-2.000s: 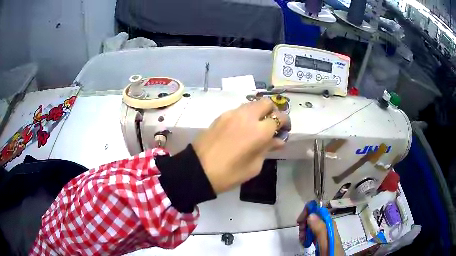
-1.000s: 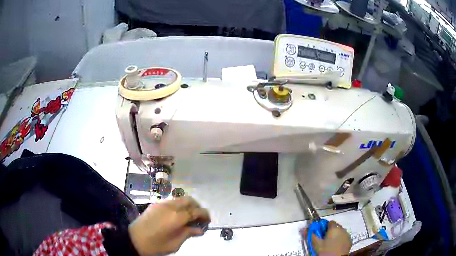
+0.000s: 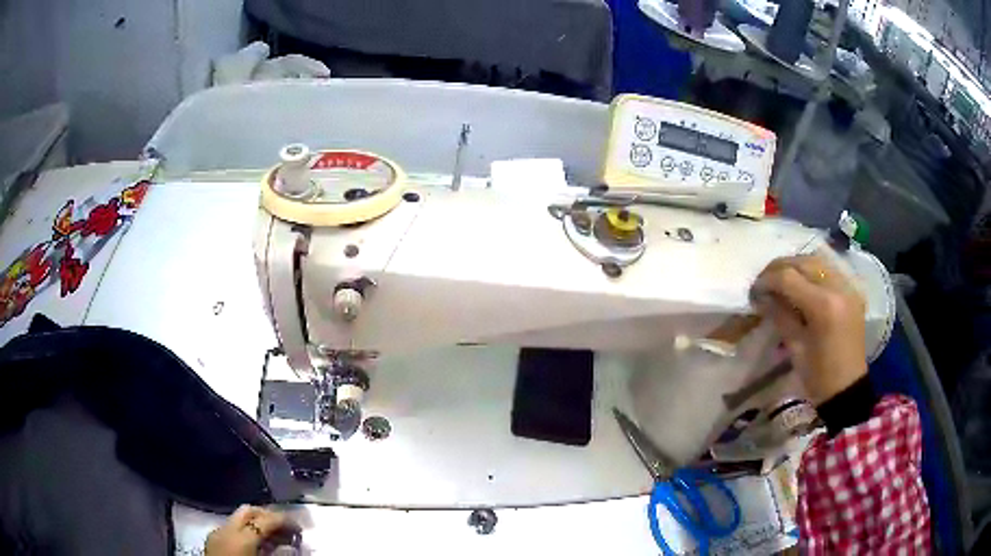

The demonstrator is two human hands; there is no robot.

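Observation:
The cream sewing machine head [image 3: 489,272] spans the table. My left hand [image 3: 248,532] is at the bottom edge, partly cut off, with a small round greyish piece at its fingertips, perhaps a bobbin part. My right hand [image 3: 815,315] is raised in front of the right end of the head; it is blurred, and whether it holds anything cannot be told. Blue-handled scissors [image 3: 693,508] lie on the table below it. The dark garment [image 3: 130,424] lies at left, its edge near the shiny needle plate [image 3: 291,407]. A dark gap [image 3: 313,467] shows beside the plate.
A control panel [image 3: 690,154] stands behind the head. A tape roll [image 3: 331,187] and bobbin winder [image 3: 622,225] are on top. A flat black rectangle [image 3: 552,396] lies under the arm. A flame-like sticker [image 3: 71,244] is at far left. Thread cones stand at back right.
My right hand has let go of the scissors and risen to the head's right end. My left hand came down from the bobbin winder, then moved left to the bottom edge.

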